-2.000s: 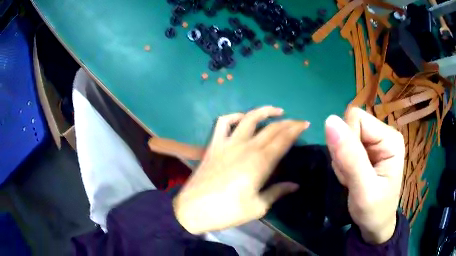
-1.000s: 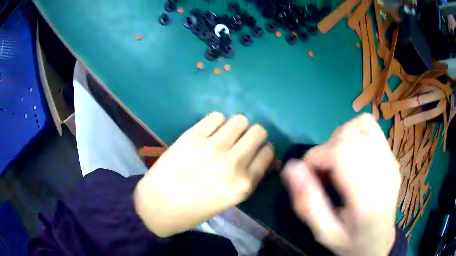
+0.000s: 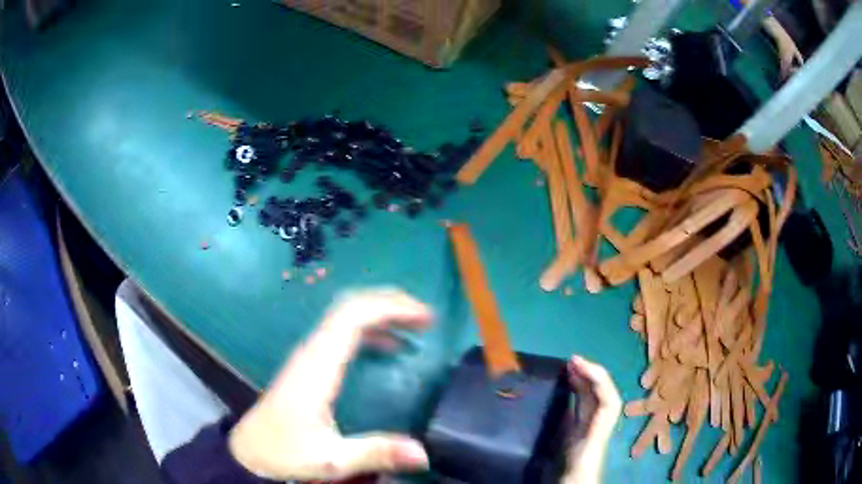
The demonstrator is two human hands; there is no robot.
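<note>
A black rounded-square housing is held low in front of me. A tan-orange strap sticks up and away from a small slot in its side; the strap's far end is free. My right hand grips the housing's right side, with its fingers partly hidden behind it. My left hand is blurred, with fingers spread and its thumb tip at the housing's left edge. A loose heap of black strap buttons lies beyond my hands, with a few orange punched-out discs near it.
A big pile of straps lies at right, with another black housing among it. A cardboard carton stands at the far side. Pale frame legs and silvery bits are at upper right. A blue plastic surface is below the table at left.
The view has shifted, showing more of the far table and the carton. My hands have moved apart from their closed poses, and the housing with its protruding strap now shows clearly.
</note>
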